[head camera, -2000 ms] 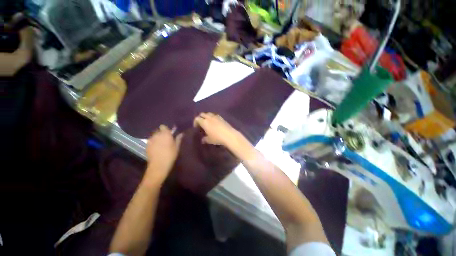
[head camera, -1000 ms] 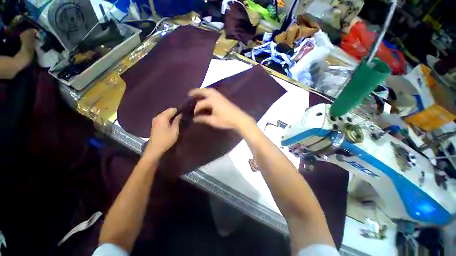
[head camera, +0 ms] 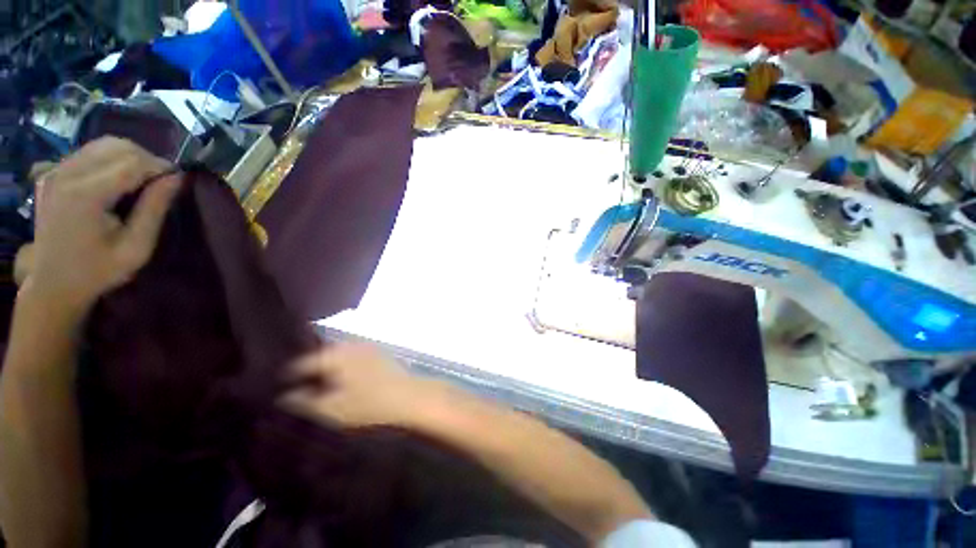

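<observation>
My left hand [head camera: 102, 214] is raised at the left and grips the top of a dark maroon cloth [head camera: 214, 310] that hangs down in front of the table edge. My right hand [head camera: 337, 385], somewhat blurred, lies on the same cloth lower down, near the front edge; its fingertips are partly lost in the dark cloth, so its grip cannot be told. A flat maroon panel [head camera: 348, 193] lies on the left of the white table. A curved-edge maroon panel [head camera: 701, 343] lies right of the needle area, its tip over the front edge.
The white and blue sewing machine head [head camera: 771, 268] stands at the right, with a green cone [head camera: 661, 102] behind it. Small metal parts [head camera: 843, 398] lie at the right of the white table [head camera: 471, 225]. Mixed cloth and plastic bags [head camera: 738, 123] crowd the back. A grey tray [head camera: 252, 161] stands far left.
Both hands have moved left and off the table with the cloth, my left hand lifting it. The middle of the white tabletop is now uncovered. The camera view has turned.
</observation>
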